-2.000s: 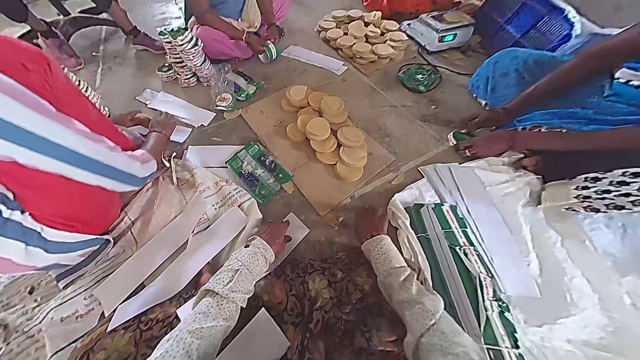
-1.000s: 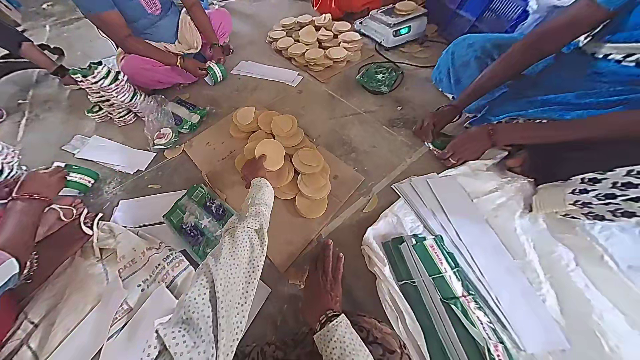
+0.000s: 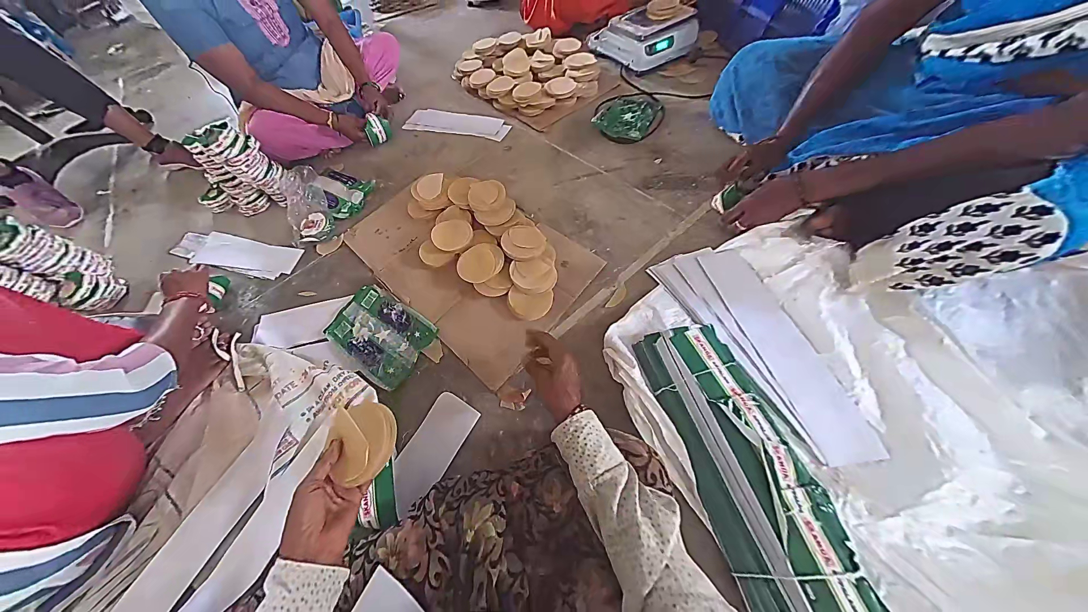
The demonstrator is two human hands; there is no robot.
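Observation:
My left hand (image 3: 319, 506), at the lower left, holds a few thin round tan discs (image 3: 365, 442) between thumb and fingers. Right behind them is a green printed roll (image 3: 382, 497); whether my hand touches it, I cannot tell. My right hand (image 3: 554, 374) hovers by the near corner of a brown cardboard sheet (image 3: 476, 331), fingers partly curled, with nothing plainly in them. On that sheet lies a loose heap of the same discs (image 3: 480, 262). A green plastic packet with dark contents (image 3: 382, 336) lies left of the cardboard.
White paper strips (image 3: 438, 433) lie near my lap. Bundled green printed strips (image 3: 722, 425) and white strips (image 3: 765, 357) rest on a white sack at right. People sit left, right and ahead. Farther off are stacked green-and-white rolls (image 3: 234, 166), more discs (image 3: 527, 72) and a digital scale (image 3: 642, 41).
One second ago a hand reached onto the disc heap; now my left hand holds discs near my lap. My right hand, flat and spread near the cardboard's corner before, has its fingers curled.

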